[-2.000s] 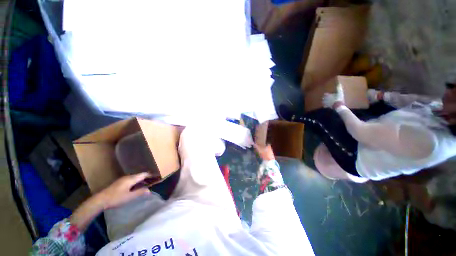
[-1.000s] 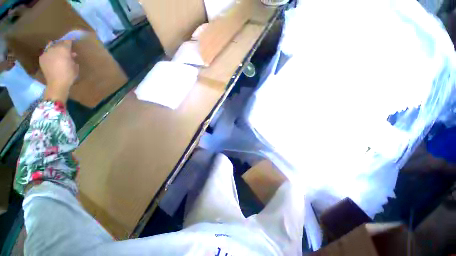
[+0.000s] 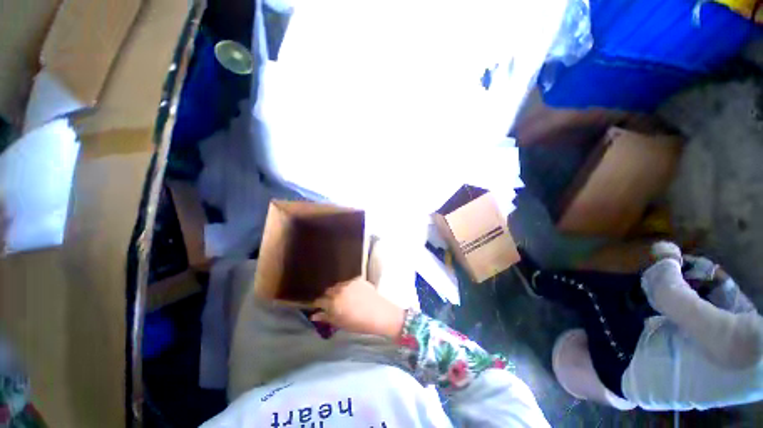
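An open-topped small carton (image 3: 272, 255) rests between my knees with its dark inside facing up. My right hand (image 3: 360, 308) grips its near right edge, fingers at the rim. My left hand (image 3: 8, 359) is blurred at the left picture edge above its floral sleeve, and what it holds cannot be told. A second small carton (image 3: 483, 234) with dark printed lines stands beside my right leg. The huge white stack of foam sheets (image 3: 393, 92) glares straight ahead.
The cardboard-covered bench (image 3: 100, 318) is at left with a white foam piece (image 3: 40, 188) on it. A person (image 3: 703, 351) with white gloves sits at right near a larger carton (image 3: 623, 180). A blue bin (image 3: 644, 58) is behind the stack.
The view has swung right from the bench. My left hand, raised over the bench's far side before, is now at the left picture edge. My right hand now shows on the carton.
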